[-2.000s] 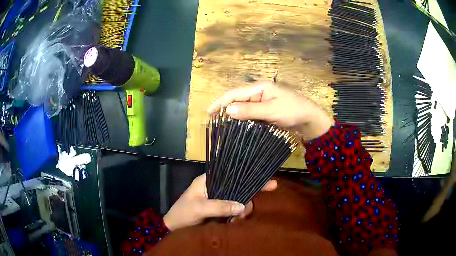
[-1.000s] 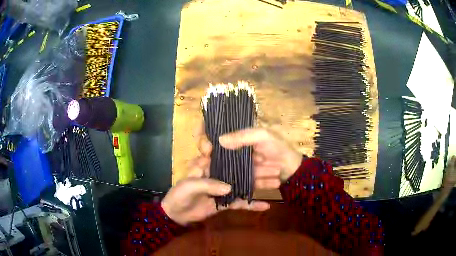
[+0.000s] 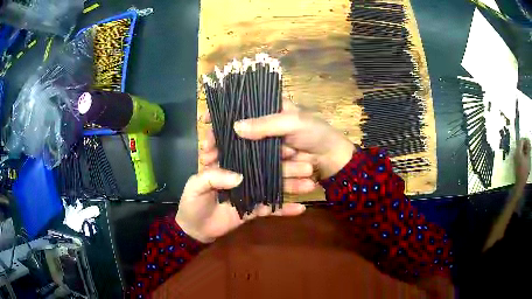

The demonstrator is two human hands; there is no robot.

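A thick bundle of black wire leads with pale tips stands upright in my hands, tips pointing away from me, in front of the wooden board. My left hand holds the lower left part, its thumb across the front and fingers behind. My right hand holds the right side, its thumb across the middle of the bundle. The fingers behind the bundle are partly hidden. A long column of black leads lies side by side on the board's right part.
A green heat gun lies at the left near a blue tray of brass-coloured parts and a clear plastic bag. More black leads lie below it. White sheets with black pieces and another person's hand are at the right.
The bundle was fanned out two seconds ago and is now gathered closer, with both hands around it. My right hand has moved from the tips to the bundle's side. The camera view has shifted.
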